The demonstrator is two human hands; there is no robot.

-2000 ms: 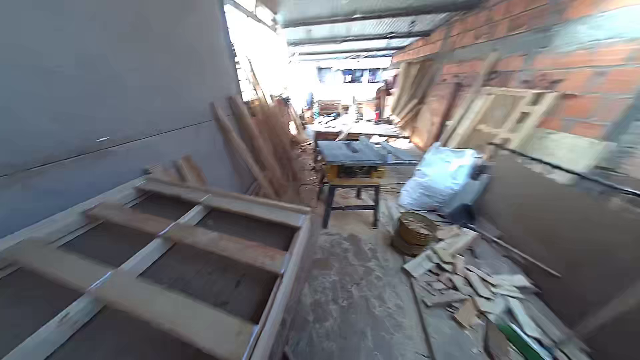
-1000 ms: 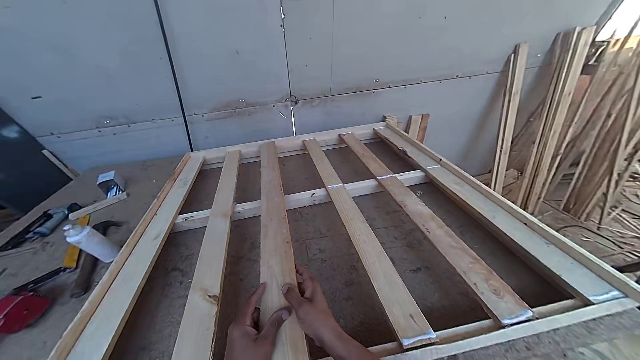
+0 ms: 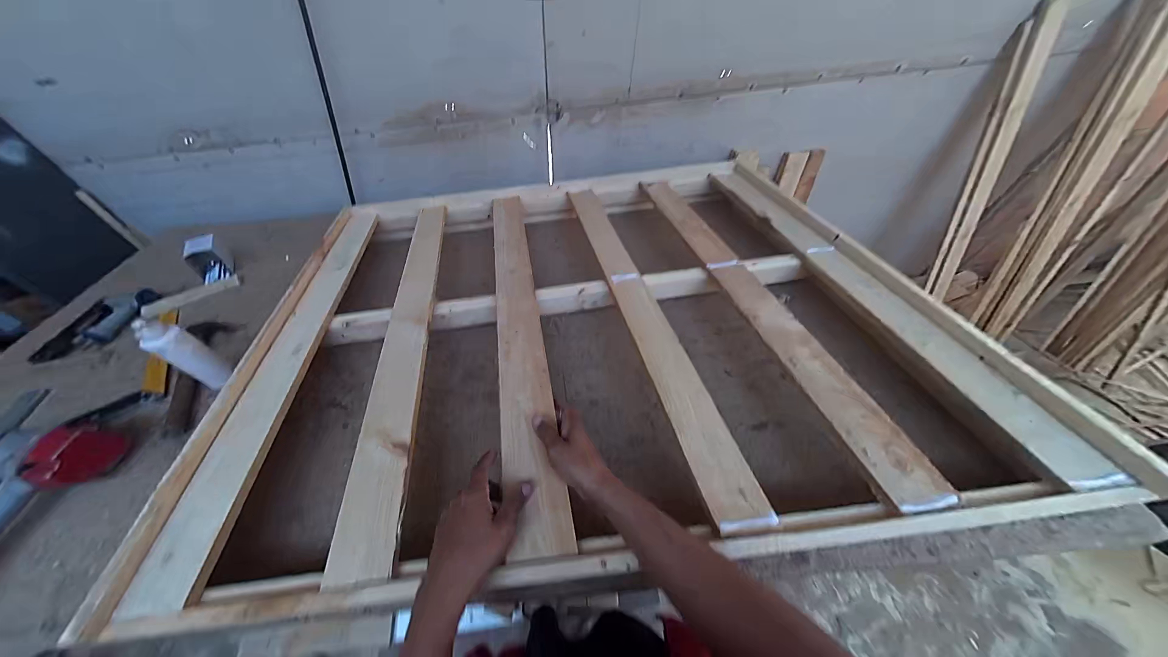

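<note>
A rectangular wooden frame (image 3: 922, 525) lies flat on a worktable, crossed by several wooden slats and one middle crossbar (image 3: 671, 285). My left hand (image 3: 479, 516) grips the left edge of a pale slat (image 3: 525, 365) close to its near end, thumb on top. Farther up the same slat, my right hand (image 3: 570, 447) holds its right edge. To the left is another slat (image 3: 388, 411) with a knot. On the right, a slat (image 3: 675, 392) and a browner slat (image 3: 803, 365) have white glue-like smears at their near ends and over the crossbar.
On the table at left lie a white plastic bottle (image 3: 187, 354), a hammer (image 3: 182, 397), a small open box (image 3: 208, 255), a red tool part (image 3: 75, 456) and a drill-like tool (image 3: 114, 315). A grey panel wall (image 3: 456, 82) stands behind. Wooden strips (image 3: 1077, 182) lean at right.
The view has swung from the workshop aisle to the frame. Since one second ago, both hands have stayed on the same slat, and its near end now shows resting at the frame's near rail.
</note>
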